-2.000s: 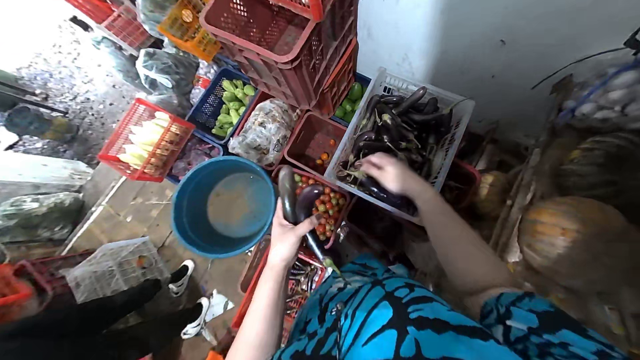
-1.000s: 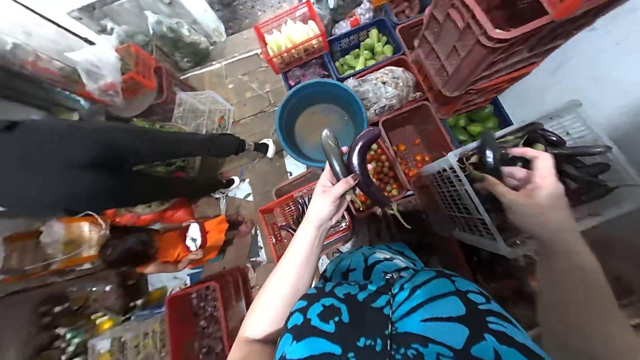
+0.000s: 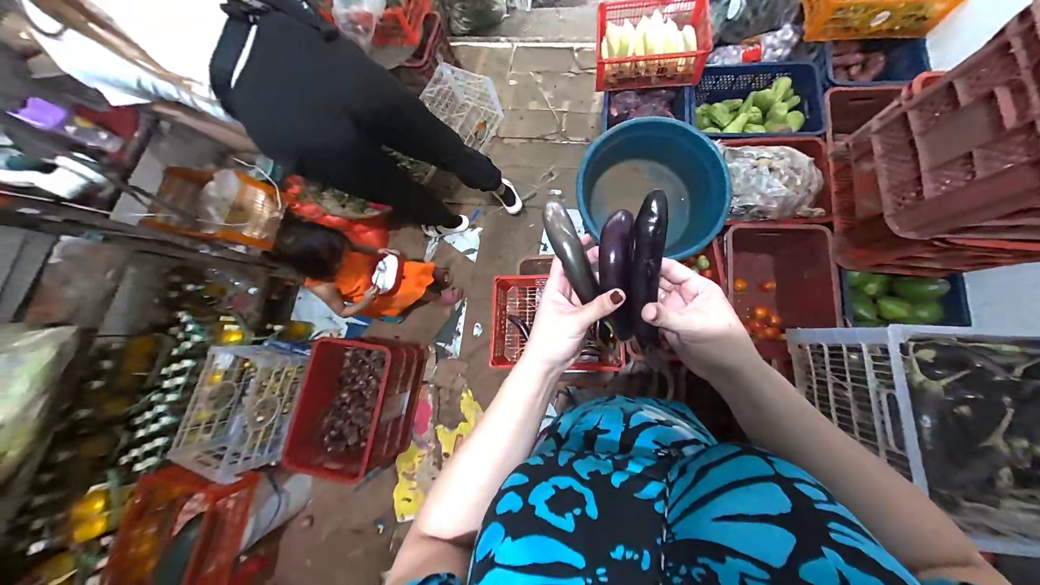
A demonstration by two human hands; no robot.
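Three long eggplants stand side by side, upright, between my hands. My left hand (image 3: 569, 313) grips the grey-green eggplant (image 3: 571, 252), its thumb lying across toward the purple eggplant (image 3: 616, 264) in the middle. Around the near-black eggplant (image 3: 649, 260) on the right, my right hand (image 3: 699, 317) is closed, with its thumb on the lower part. Behind their tips is a blue plastic tub (image 3: 719, 191) with a little cloudy liquid inside. At the right edge, a white plastic crate (image 3: 898, 390) holds more dark eggplants (image 3: 979, 431).
Stacked red-brown crates (image 3: 934, 146) rise at the right. Beyond the tub are a crate of green vegetables (image 3: 756, 110) and a red basket of pale produce (image 3: 650, 49). A person in black trousers (image 3: 341, 97) stands at the left, near a small person in orange (image 3: 378, 280).
My right hand has come from the white eggplant crate to beside my left hand, bringing a dark eggplant. The view has swung left.
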